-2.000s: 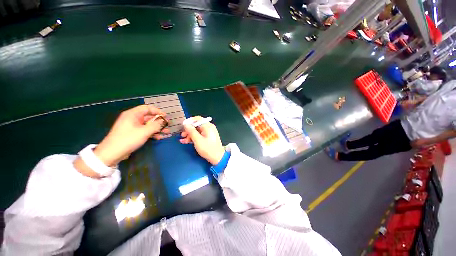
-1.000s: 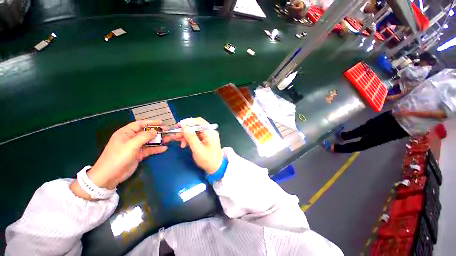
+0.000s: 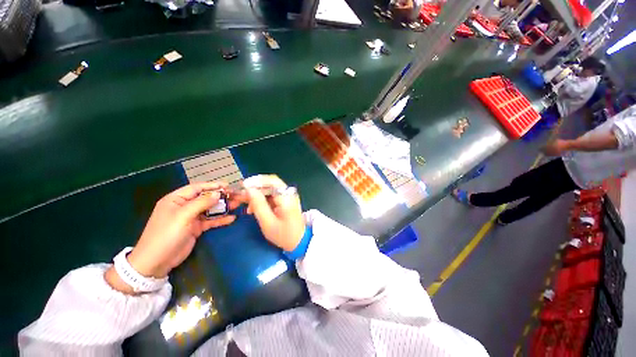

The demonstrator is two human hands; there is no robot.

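Note:
My left hand (image 3: 171,226), bare with a white wristband, holds a small square device module (image 3: 218,203) with a dark rim and silvery face between thumb and fingers. My right hand (image 3: 277,215), with a blue band at the wrist, holds whitish tweezers (image 3: 268,189) like a pen. Their tip points at the module's upper edge; exact contact is too small to tell. Behind the hands lies a sheet of grey-beige strips (image 3: 211,167) on a blue liner (image 3: 240,244), partly hidden by the hands.
Orange sticker sheet (image 3: 352,174) lies right of the hands, beside a crumpled clear bag (image 3: 385,148). Amber sticker sheet (image 3: 188,315) is at the near left. Several modules lie on the green belt (image 3: 139,97) beyond. A metal post (image 3: 411,70), red tray (image 3: 507,104) and walking person (image 3: 582,160) are at right.
Since two seconds ago the hands have come together and the module shows face up, with the tweezers now across to it. The person at right has shifted, and the whole view has moved slightly.

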